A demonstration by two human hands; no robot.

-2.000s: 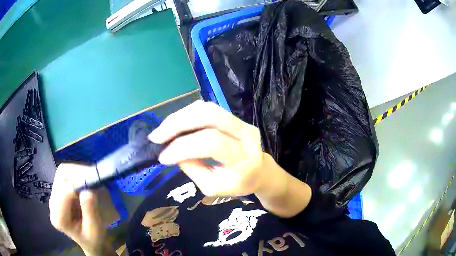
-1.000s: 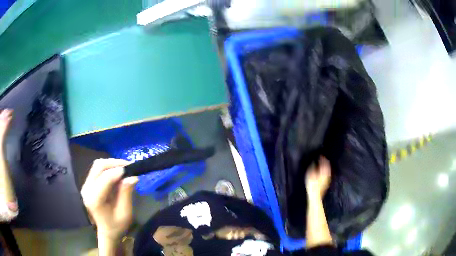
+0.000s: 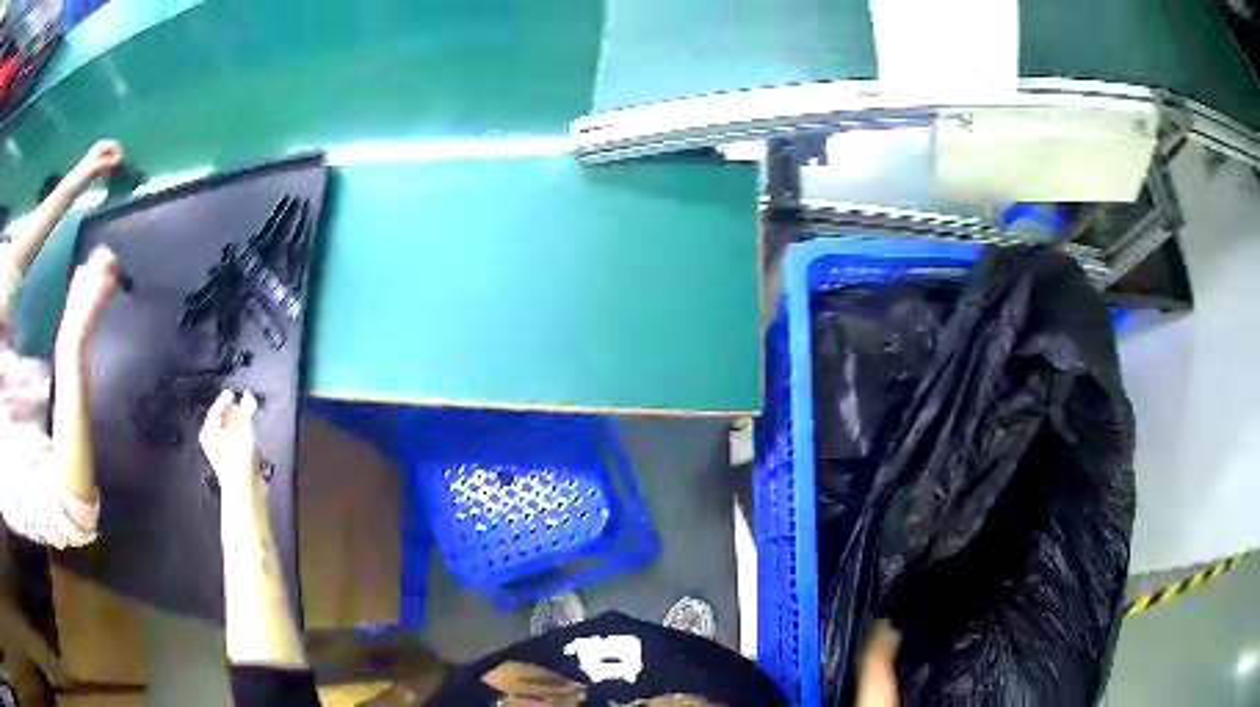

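My left hand reaches over the black tray, its fingertips beside small loose black parts. The fingers are curled; whether they pinch a small part cannot be told. A pile of slim black bars lies higher on the tray. My right hand is low at the near side of the black bin liner bag. Its fingertips are hidden in the dark folds and the rest is cut off by the bottom edge. The bag lies crumpled in the blue crate.
Another person's two hands are over the tray's left side, with something small and black at the fingers. The green bench top lies between tray and crate. A blue perforated stool is below it. Metal rails run behind. Cardboard is at lower left.
My left hand has gone to the tray, and the long black part it held no longer shows in it. My right hand left that part and is at the bag. The view has shifted.
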